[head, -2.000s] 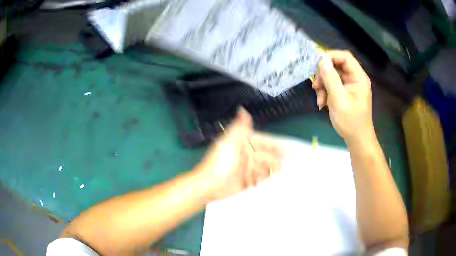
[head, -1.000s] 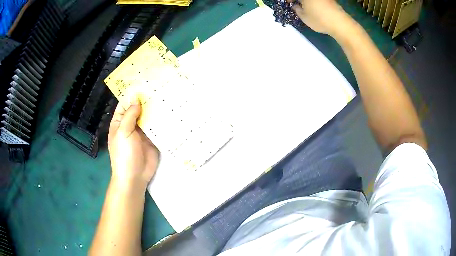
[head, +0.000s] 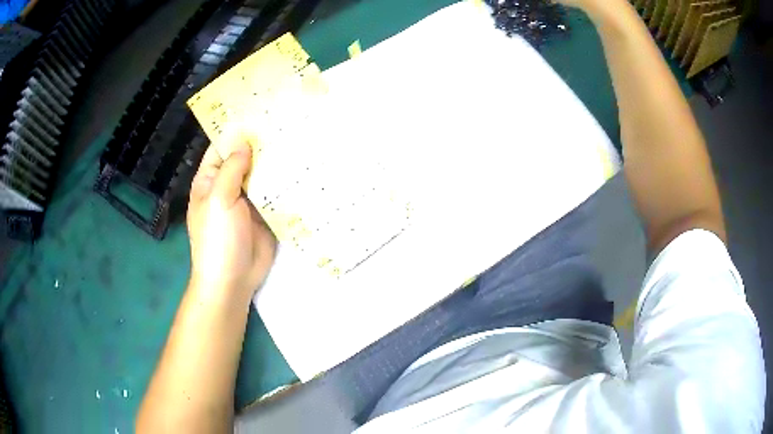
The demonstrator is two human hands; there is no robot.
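My left hand [head: 225,216] holds a yellow PCB panel [head: 280,127] by its left long edge, over the white foam sheet [head: 492,161]. The panel's lower part looks washed out by glare. My right hand [head: 585,3] is at the top edge of the picture, mostly cut off, beside the component pile [head: 530,21] at the far corner of the sheet. Its fingers are barely in view, so I cannot see what they hold.
An empty black rack [head: 152,144] lies left of the panel. A rack of pale boards [head: 38,127] stands at far left. A rack of yellow boards [head: 708,38] stands at upper right. A yellow tape strip [head: 354,50] is at the sheet's far edge. The green mat [head: 110,288] lies underneath.
Two seconds ago my right hand held a panel up over a black rack; now my left hand holds a yellow panel. Since one second ago, my right hand has slipped mostly out of the top edge.
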